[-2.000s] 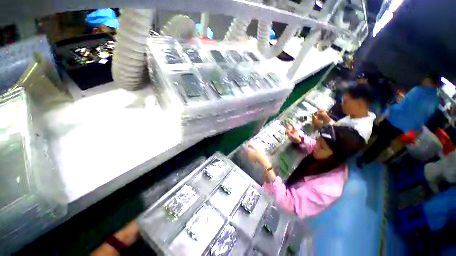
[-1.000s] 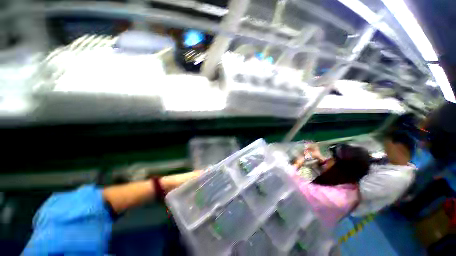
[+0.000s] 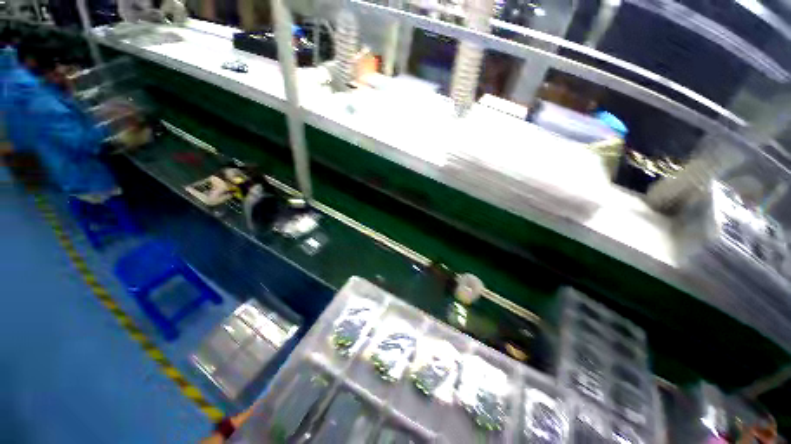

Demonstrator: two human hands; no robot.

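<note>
A large clear blister tray [image 3: 390,395] with small green and silvery boards in its pockets fills the bottom centre, tilted in front of me. My left hand [image 3: 240,421] is at its lower left edge, mostly cut off and hidden, with a dark red band at the wrist. It holds the tray; its fingers cannot be made out. My right hand is not in view. Another clear tray with filled pockets [image 3: 607,355] is just right of the held tray, on the bench side.
The dark green bench [image 3: 364,260] bears a black round tub [image 3: 260,211], shiny packets [image 3: 297,225] and a white round item [image 3: 469,288]. Blue stool [image 3: 165,276] and another clear tray [image 3: 247,345] are lower left. A person in blue [image 3: 56,130] is far left; another's hand [image 3: 756,428] is bottom right.
The view has swung left along the line, bringing the stool, floor tape and bench items into view. The tray remains held; my left forearm and blue sleeve have left the picture.
</note>
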